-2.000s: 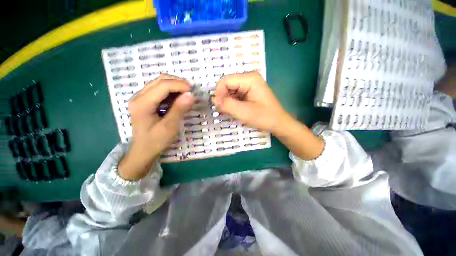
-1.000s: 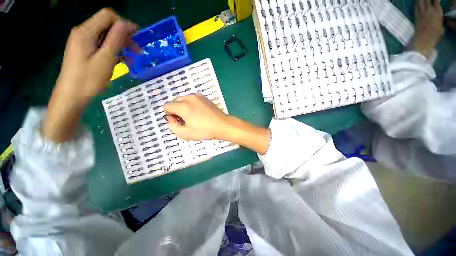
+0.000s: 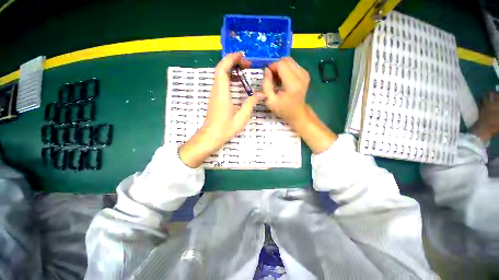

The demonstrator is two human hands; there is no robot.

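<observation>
My left hand (image 3: 224,112) holds a black watch case frame (image 3: 244,82) between thumb and fingers, above the upper part of the white carrier board (image 3: 189,147). My right hand (image 3: 287,90) is just right of the frame with its fingertips pinched together. Whether a small part is between them is hidden. The carrier board has rows of thin dumbbell-like parts and lies flat on the green mat under both hands.
A blue bin (image 3: 257,41) with small clear bits stands beyond the board. A single black frame (image 3: 328,71) lies right of it. Grouped black frames (image 3: 76,126) lie at left. A thick stack of carrier boards (image 3: 410,87) is at right, beside another person's hand (image 3: 486,117).
My left hand has come back from beside the blue bin to above the board, near my right hand. The camera view has turned, and the grouped frames at left show again.
</observation>
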